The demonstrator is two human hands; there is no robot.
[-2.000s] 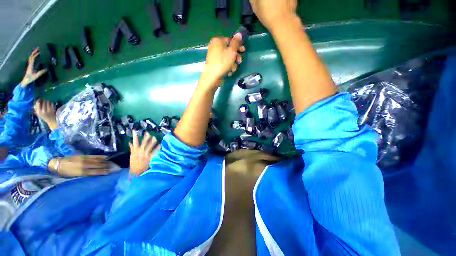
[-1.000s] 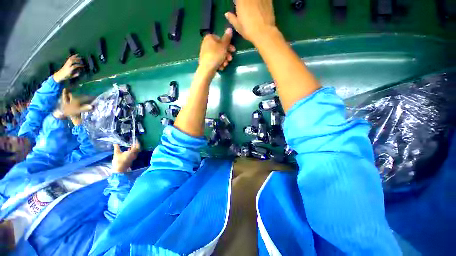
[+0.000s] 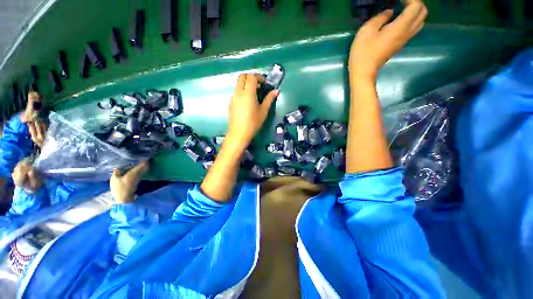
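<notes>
My left hand [image 3: 250,108] is above the glossy green ledge, its fingers and thumb gripping a small black part [image 3: 274,76] with a pale grey face. My right hand [image 3: 386,44] reaches over the conveyor belt at the upper right. Its fingers are at dark pieces near the top edge, and I cannot tell if it grips one. A loose heap of small black parts [image 3: 303,134] lies on the ledge between my forearms. A long black housing [image 3: 197,26] with a shiny tip lies on the belt to the left.
The conveyor belt [image 3: 245,29] carries more long black bars. A clear plastic bag [image 3: 429,146] lies at right. Another clear bag [image 3: 76,146] is at left, beside a second heap of small parts [image 3: 140,120]. A neighbour's hand [image 3: 125,181] and other hands are at left.
My left hand has drawn back from the belt's edge and now holds a small part. My right hand has moved right along the belt. More small parts lie heaped beside the left bag.
</notes>
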